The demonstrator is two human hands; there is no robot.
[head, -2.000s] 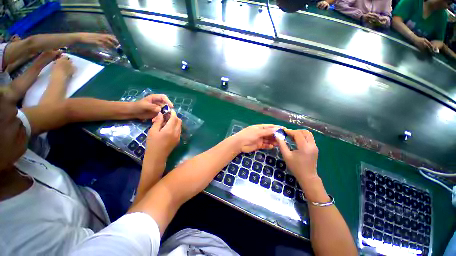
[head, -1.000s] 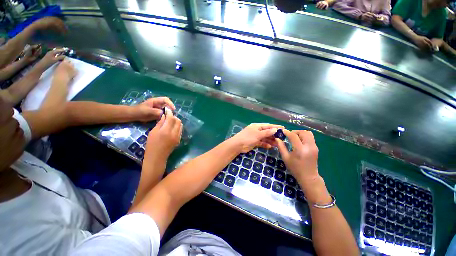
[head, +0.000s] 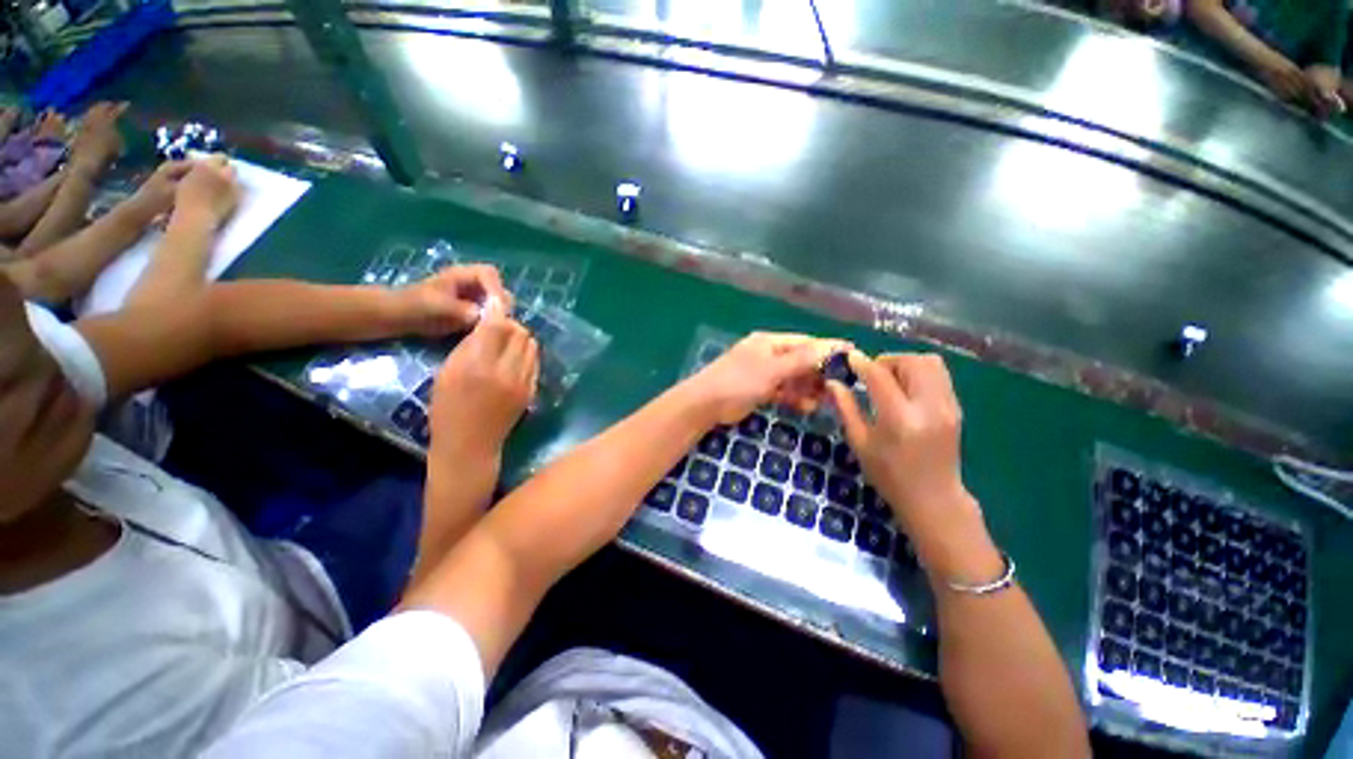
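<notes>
A small black square part [head: 838, 368] is held above the tray between the fingertips of both my hands. My left hand [head: 772, 377] comes from the lower left and grips it at its left side. My right hand [head: 908, 423], with a silver bracelet on the wrist, grips it from the right. Below my hands lies a clear blister tray [head: 772, 561], with black parts in many pockets and its front pockets shiny and without black parts. My hands and forearm hide part of its back and left.
A full blister tray [head: 1199, 593] lies at right, near a white cable [head: 1318, 478]. The conveyor belt [head: 890, 208] beyond the worn edge carries small units [head: 628, 199]. At left, a person's hands [head: 482, 349] work over another tray. A white sheet [head: 260, 208] lies far left.
The view has shifted slightly. The black part has turned a little between my fingertips, and both my hands still hold it. The neighbour's hands stay over their tray.
</notes>
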